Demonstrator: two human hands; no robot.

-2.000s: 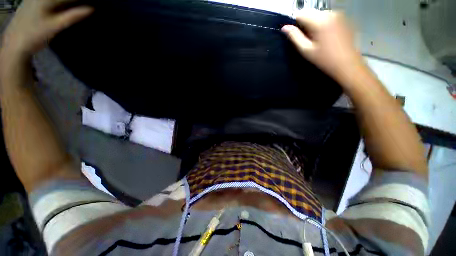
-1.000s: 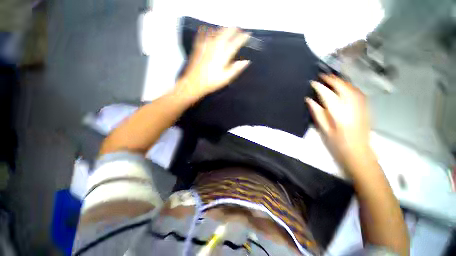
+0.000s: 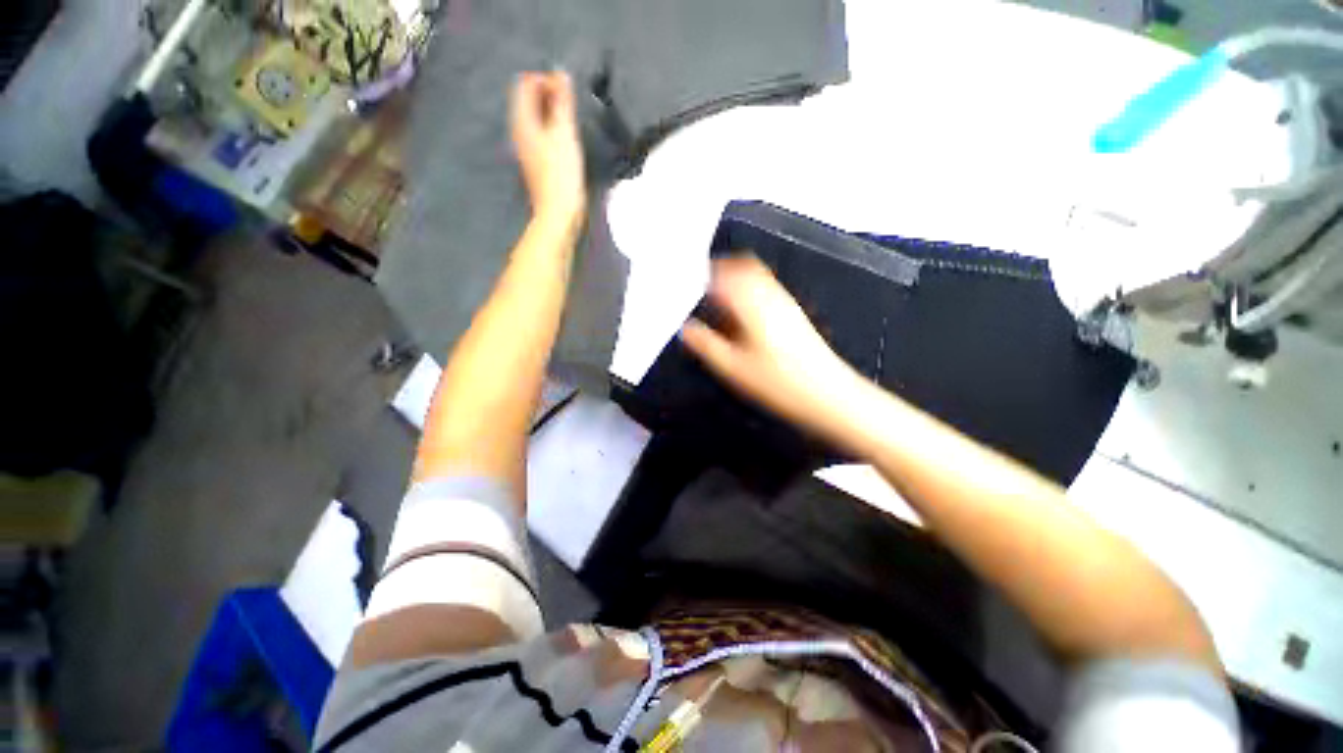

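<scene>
A dark garment panel lies on the white table with a folded strip along its far edge. Its right end reaches the machine's presser foot area. My right hand is blurred over the panel's left part, fingers bent; whether it grips cloth cannot be told. Grey cut pieces spread over the table's left side. My left hand is at these grey pieces with its fingers curled; a hold on the cloth cannot be made out.
The white sewing machine stands at the right, with a light-blue part on it. A blue container is at lower left. White pieces hang below the table's left edge. A cluttered surface is at upper left.
The view has swung left, showing the grey pieces. My left hand has left the dark panel and reached out to them. My right hand has moved to the panel's left part.
</scene>
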